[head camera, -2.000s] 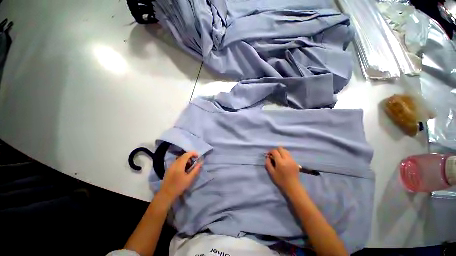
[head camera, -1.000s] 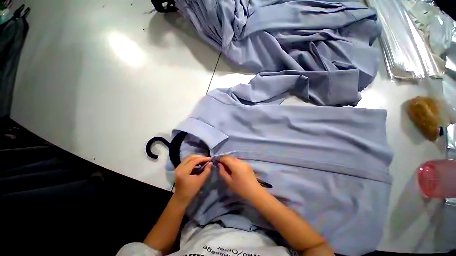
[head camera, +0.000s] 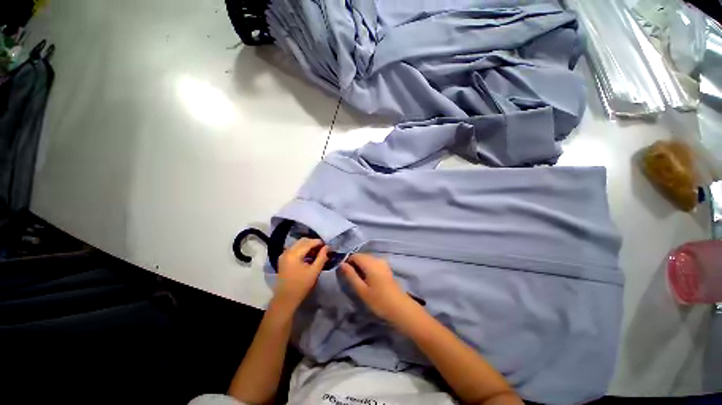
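Note:
A light blue-grey shirt (head camera: 491, 210) lies flat with its neck to the left, on a black hanger (head camera: 247, 245) whose hook sticks out of the collar (head camera: 315, 219). My left hand (head camera: 299, 271) pinches cloth at the neck opening, beside the collar. My right hand (head camera: 374, 283) is just right of it, at the collar end of the placket (head camera: 499, 260), fingers bent. A slim dark stick (head camera: 416, 299) pokes out of the right fist. The fingertips hide any button there.
A pile of the same cloth (head camera: 467, 59) lies beyond the shirt, with black hooks (head camera: 249, 22) at its left end. Clear poly bags (head camera: 621, 71), an orange-brown bagged lump (head camera: 670, 174) and a pink bottle (head camera: 693, 273) lie at the right. Dark cloth (head camera: 28, 134) hangs far left.
My right hand has moved left from mid-placket to the collar, beside my left hand. Since the last earlier frame the hands have parted slightly and the collar's near flap is lifted a little.

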